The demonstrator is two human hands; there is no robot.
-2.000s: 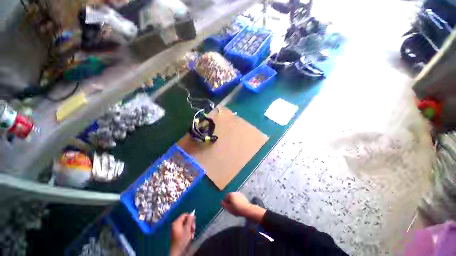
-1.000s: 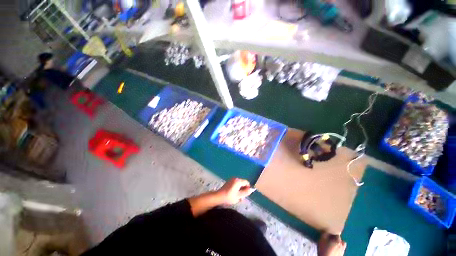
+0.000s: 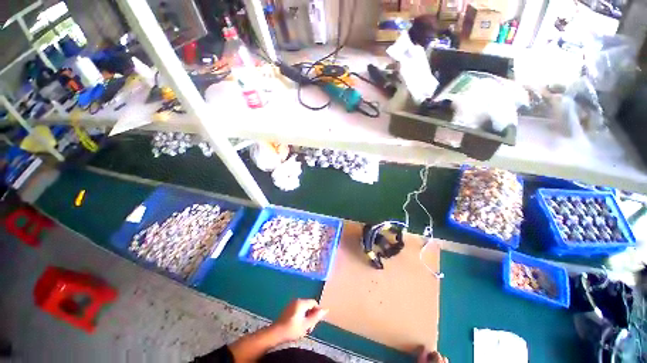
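Observation:
My left hand (image 3: 299, 319) is over the bench's front edge, left of the cardboard sheet (image 3: 383, 298). Its fingers are pinched on a small pale part (image 3: 321, 312), blurred at the fingertips. My right hand (image 3: 430, 355) is at the bottom edge of the picture by the cardboard's front right corner, mostly cut off; I cannot tell if it holds anything. A blue bin (image 3: 332, 268) heaped with small white and copper parts stands left of the cardboard. A black looped device (image 3: 383, 244) with a thin white cable lies on the cardboard's back part.
More blue bins of parts stand left (image 3: 186, 237) and right (image 3: 488, 205). A white sheet (image 3: 500, 346) lies front right. A pale shelf (image 3: 319, 131) with a grey crate (image 3: 450, 135) runs behind; a slanted post (image 3: 206, 117) rises at left. Red stools (image 3: 74, 298) stand on the floor.
The view has swung and lifted, showing more of the shelf. My hands have moved apart since the earliest frame; my right hand is now mostly out of the picture at the bottom.

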